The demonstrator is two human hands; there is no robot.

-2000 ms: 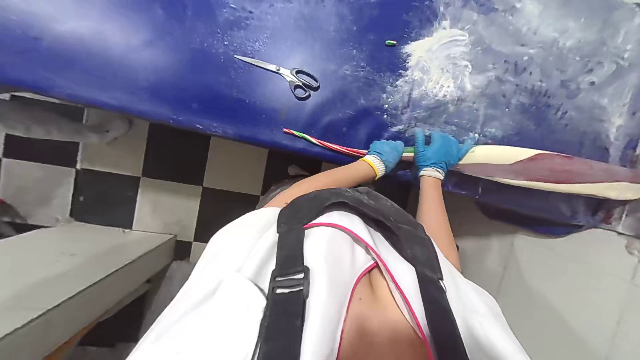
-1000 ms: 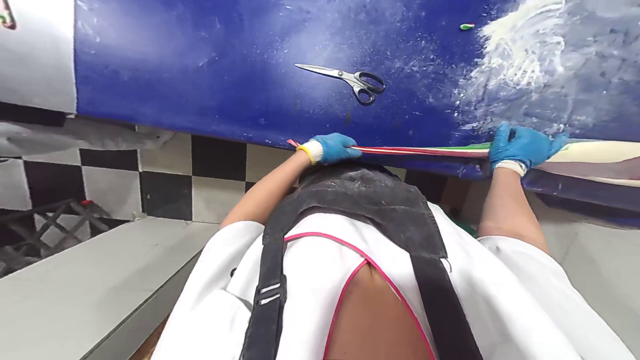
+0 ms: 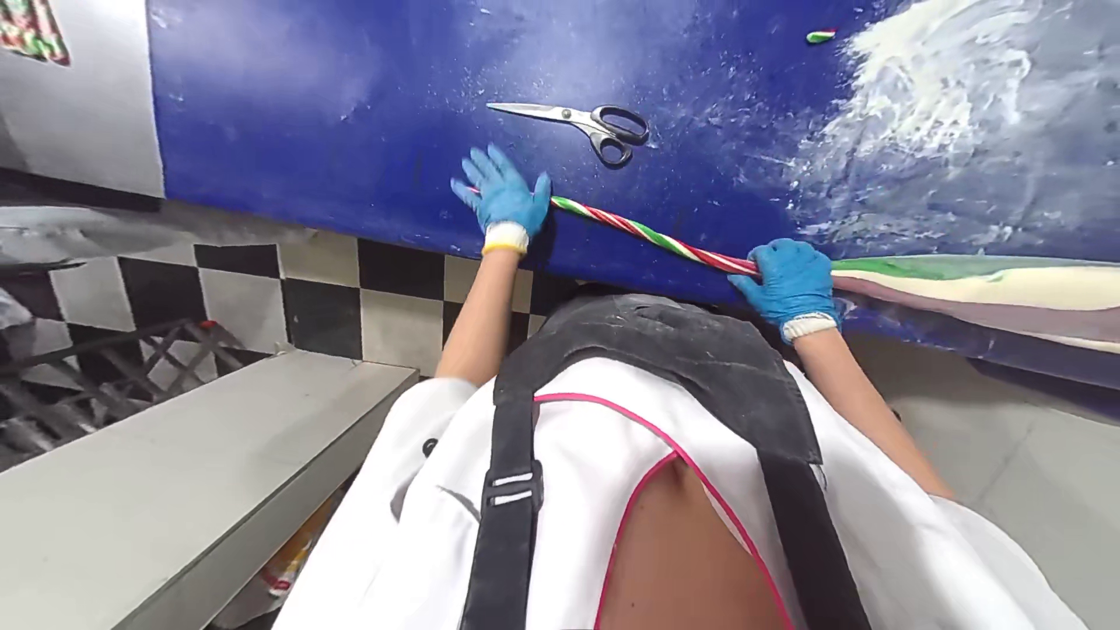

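Observation:
A twisted candy rope [image 3: 643, 231] in red, white and green runs along the near edge of the blue table. My left hand [image 3: 507, 197], in a blue glove, lies flat with fingers spread over the rope's left end; a bit of pink shows between its fingers. My right hand [image 3: 789, 278], gloved too, is closed around the rope where it meets a thick striped candy mass [image 3: 989, 287] of green, cream and mauve. Beyond my left hand lie scissors [image 3: 573, 115] with black handles. A small green, white and red candy piece [image 3: 821, 37] rests farther back.
White powder [image 3: 945, 79] is spread over the blue table [image 3: 350, 157] at the right. Striped candy [image 3: 33, 33] lies on a pale surface at the top left. A grey bench [image 3: 210, 472] stands at the lower left, beside a dark metal lattice [image 3: 105, 372].
The rope between my hands now shows twisted stripes; a second ago they ran straight. My left hand has gone from gripping the rope to lying flat on it, farther onto the table.

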